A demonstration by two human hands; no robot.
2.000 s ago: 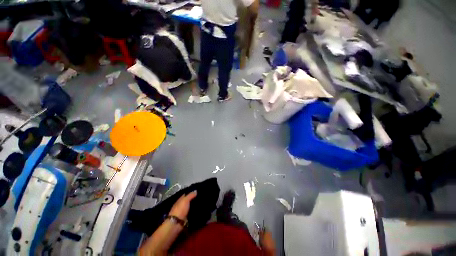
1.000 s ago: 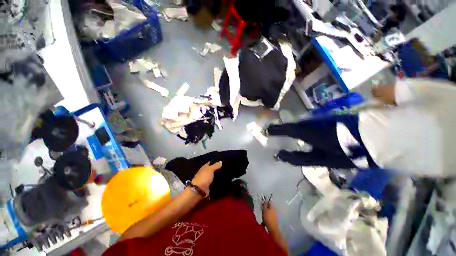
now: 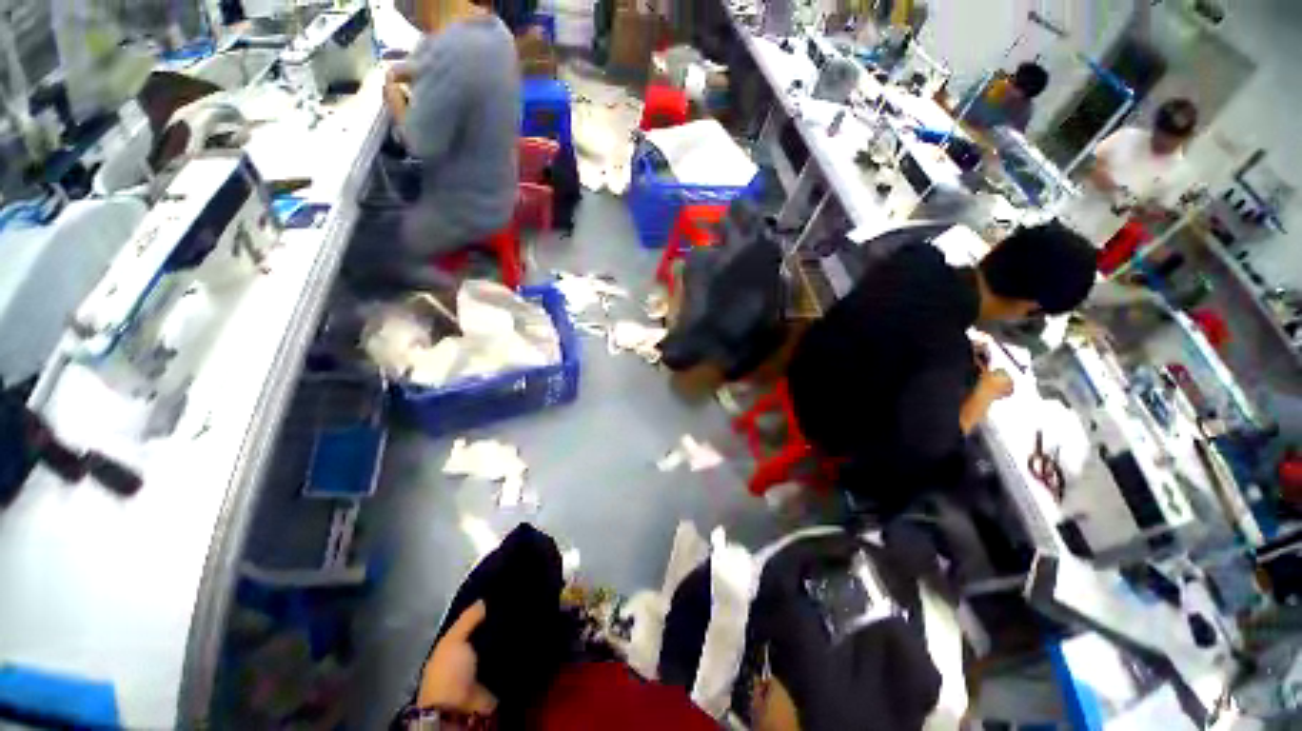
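My left hand (image 3: pixel 454 666), with a band at the wrist, holds a folded black cloth (image 3: pixel 517 607) against my body at the bottom. Its thumb side lies over the cloth. My right hand (image 3: pixel 775 706) shows only as a small blurred patch at the bottom edge, in front of a black and white bundle. Whether it holds anything cannot be made out.
A long white machine table (image 3: pixel 122 571) runs along the left. A blue crate of pale cloth (image 3: pixel 564 374) stands on the floor beside it. A person in black (image 3: pixel 900 371) bends over the right table near a red stool (image 3: pixel 785 450). A black and white bundle (image 3: pixel 843 628) lies close at right.
The view has turned and moved into an aisle between machine tables. The black cloth stays in my left hand. My right hand, earlier seen with a small pointed tool, is now nearly out of view.
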